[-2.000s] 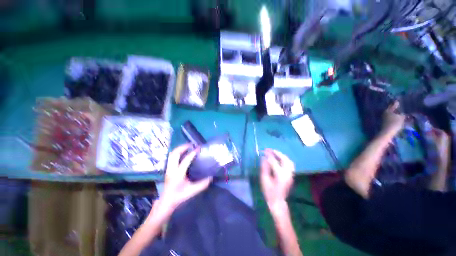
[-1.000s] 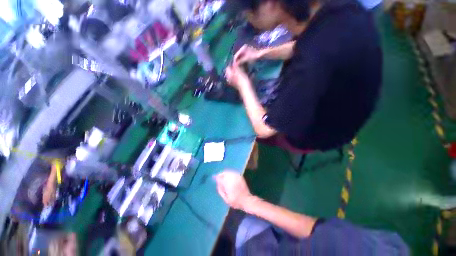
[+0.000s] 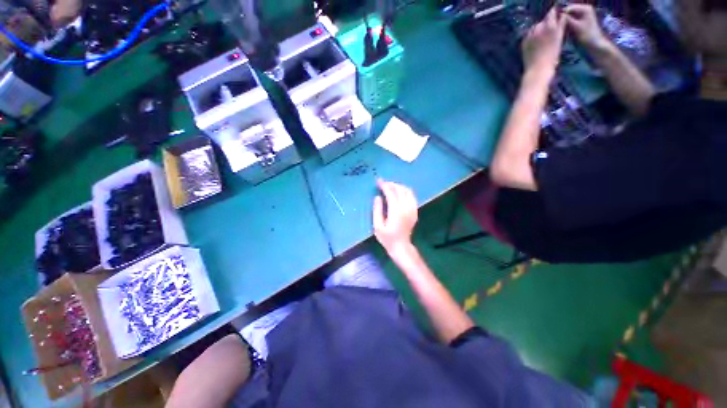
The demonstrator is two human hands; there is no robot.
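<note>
My right hand (image 3: 396,213) is over the green bench mat near its front edge, just below a scatter of tiny dark screws (image 3: 357,170). Its thumb and forefinger look apart, and I see nothing held in it. A pale thin rod (image 3: 336,203) lies on the mat left of the hand. My left forearm (image 3: 211,374) shows at the lower edge, but my left hand is not visible. No device body shows in my hands.
Two white screw feeders (image 3: 253,143) stand behind, with a green basket (image 3: 380,76) and white paper (image 3: 402,139) to their right. White boxes of black parts (image 3: 134,215) and silvery parts (image 3: 159,303), and a red-wired carton (image 3: 70,339), stand left. A person (image 3: 622,179) works at right.
The view has swung right, then back left. The dark device body held in my left hand two seconds ago no longer shows. My right hand is now by the scattered screws.
</note>
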